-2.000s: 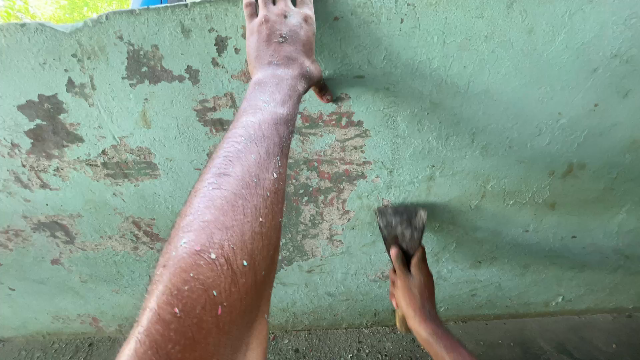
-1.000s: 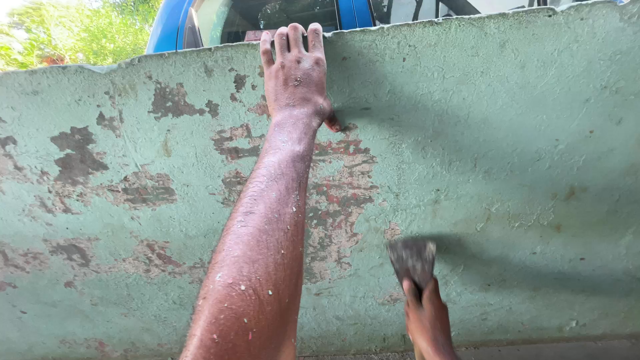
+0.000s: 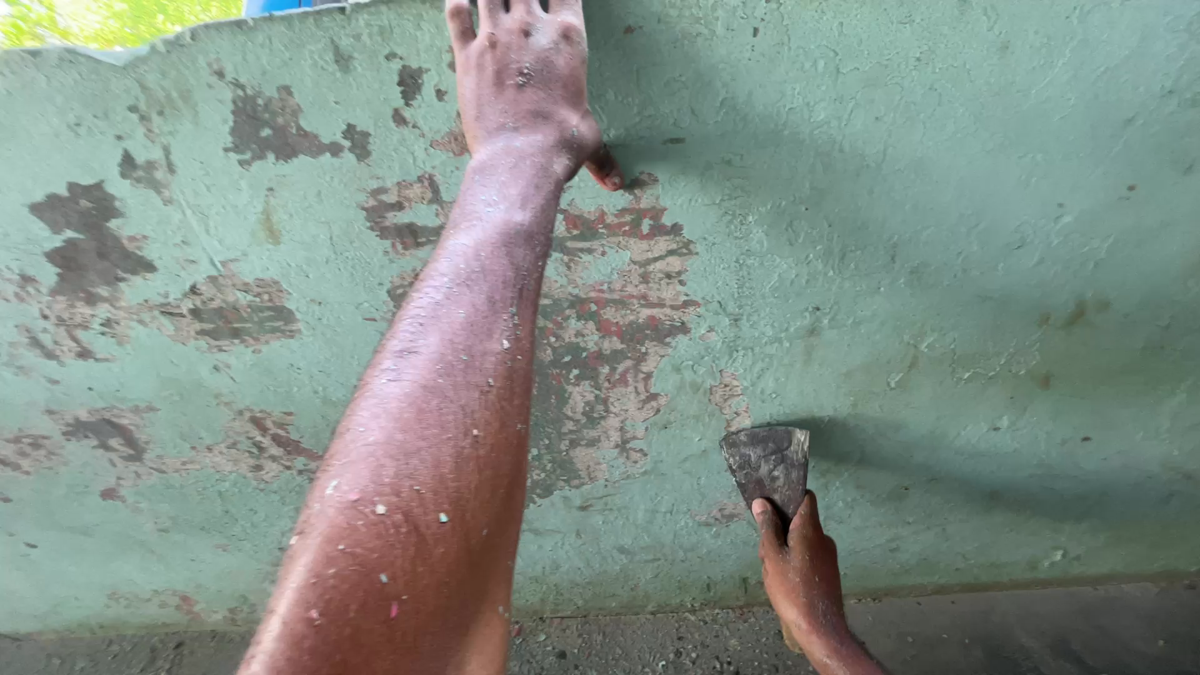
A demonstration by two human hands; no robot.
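My left hand [image 3: 525, 80] lies against the upper part of a green painted wall [image 3: 900, 281], its fingers apart and the fingertips cut off by the top of the view. Paint flecks dot the hand and forearm. At the lower right, my right hand [image 3: 804, 562] is closed around a paint scraper [image 3: 769, 464], whose wide, dirty metal blade points up at the wall. The handle is mostly hidden in the hand. Just above the blade is a small bare spot [image 3: 729, 398]. A larger patch of peeled paint [image 3: 614, 347] shows red and grey beside my left forearm.
More peeled patches [image 3: 89, 244] mark the wall on the left. Along its foot runs a grey floor [image 3: 600, 647] strewn with small debris. Beyond the wall's uneven top edge [image 3: 187, 33], green foliage [image 3: 122, 19] and a bit of something blue [image 3: 277, 6] show.
The bare spot above the scraper looks larger than two seconds ago. My left hand stays against the wall, and the view has tilted down since one second ago.
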